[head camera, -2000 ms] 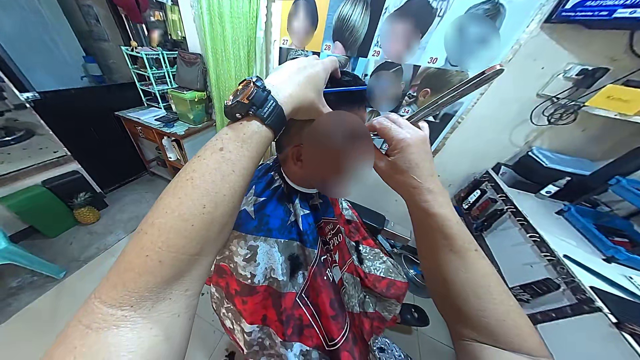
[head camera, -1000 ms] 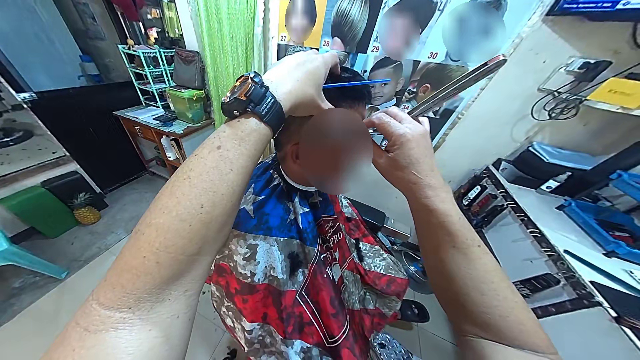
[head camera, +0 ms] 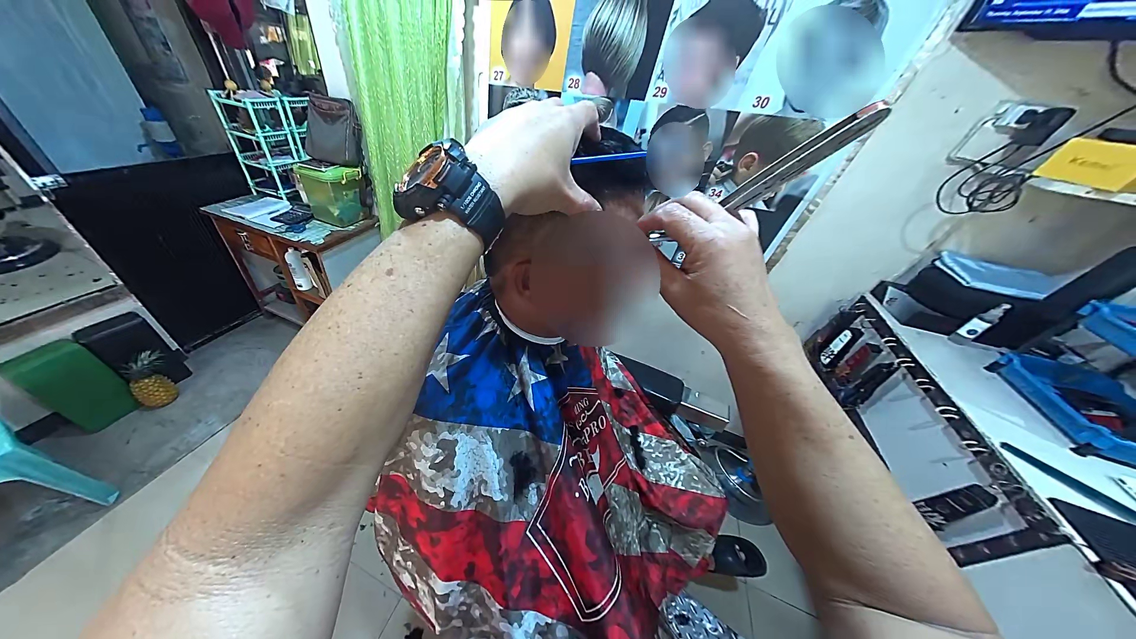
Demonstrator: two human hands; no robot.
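A seated person (head camera: 532, 284) wears a barber cape (head camera: 497, 461) with stars and red, blue and camouflage areas. Over the top of the head, my left hand (head camera: 541, 160), with a black watch (head camera: 451, 191) on its wrist, holds a blue comb (head camera: 611, 159) between thumb and fingers. The comb lies across the dark hair (head camera: 621, 182). My right hand (head camera: 710, 253) is beside the forehead, its fingers closed around a long, slim tool (head camera: 812, 155) that looks like a straight razor. Its metal end shows at the fingertips; the contact with the hair is hidden.
At right, a white counter (head camera: 958, 373) carries blue trays (head camera: 1065, 399) and a black case. Hairstyle posters (head camera: 621, 53) cover the wall ahead. A wooden desk (head camera: 266, 240) and a green curtain (head camera: 404, 98) stand at left. A pineapple (head camera: 152, 380) sits on the floor.
The blue comb sloped and stuck out farther right one second ago; now it lies nearly level with less showing. Both hands stay close to the head with little movement.
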